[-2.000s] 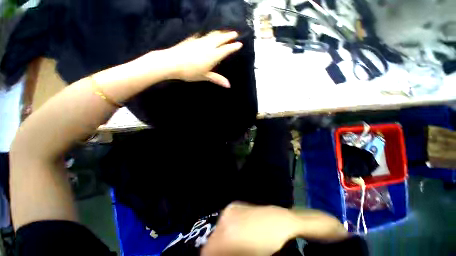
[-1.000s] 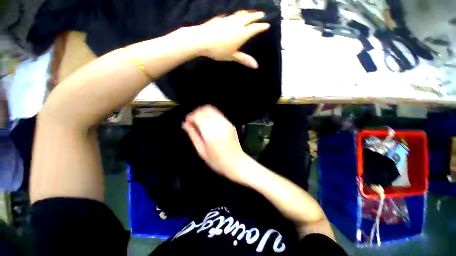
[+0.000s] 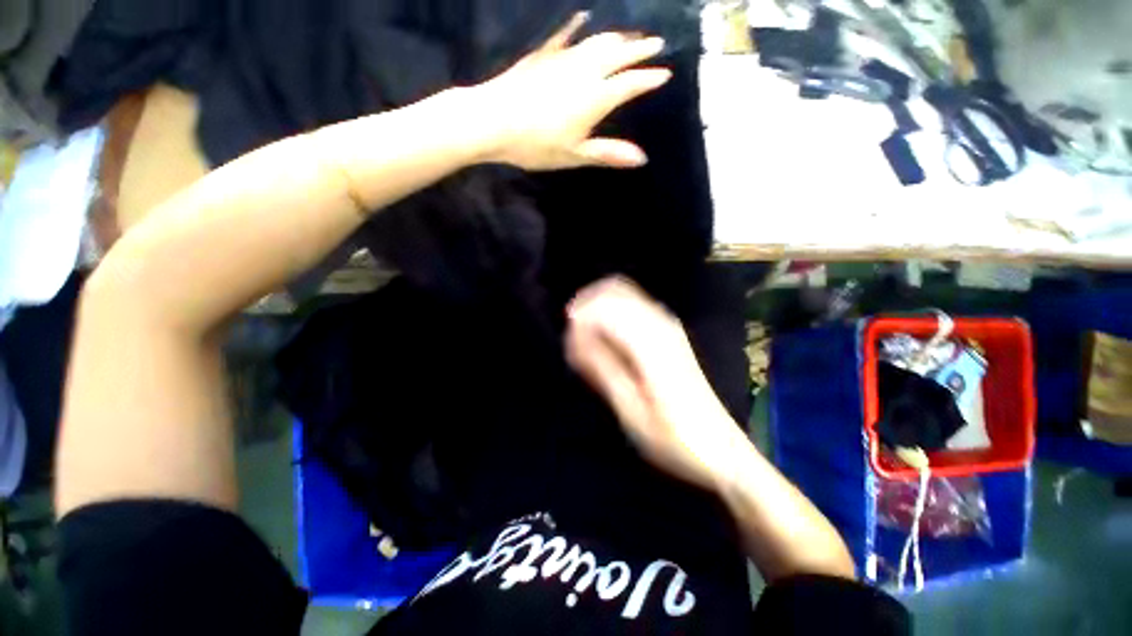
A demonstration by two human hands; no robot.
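The black garment (image 3: 422,236) covers the left and middle of the white table and hangs over the front edge towards my lap. My left hand (image 3: 577,99) lies flat on it near the top, fingers spread. My right hand (image 3: 633,354) is lower, at the hanging cloth over my lap. It is blurred, with its fingers curled; whether it pinches the cloth cannot be told.
On the white table (image 3: 795,205) to the right lie shears with looped handles (image 3: 984,134), small black fabric pieces (image 3: 904,158) and silver snips (image 3: 838,87). A red basket (image 3: 1020,398) sits on a blue bin below right. Another blue bin (image 3: 329,547) is below left.
My right hand has come up from the bottom of the view, then moved right along the cloth. My left hand stays spread on the garment. The hanging cloth between the hands has shifted and wrinkled.
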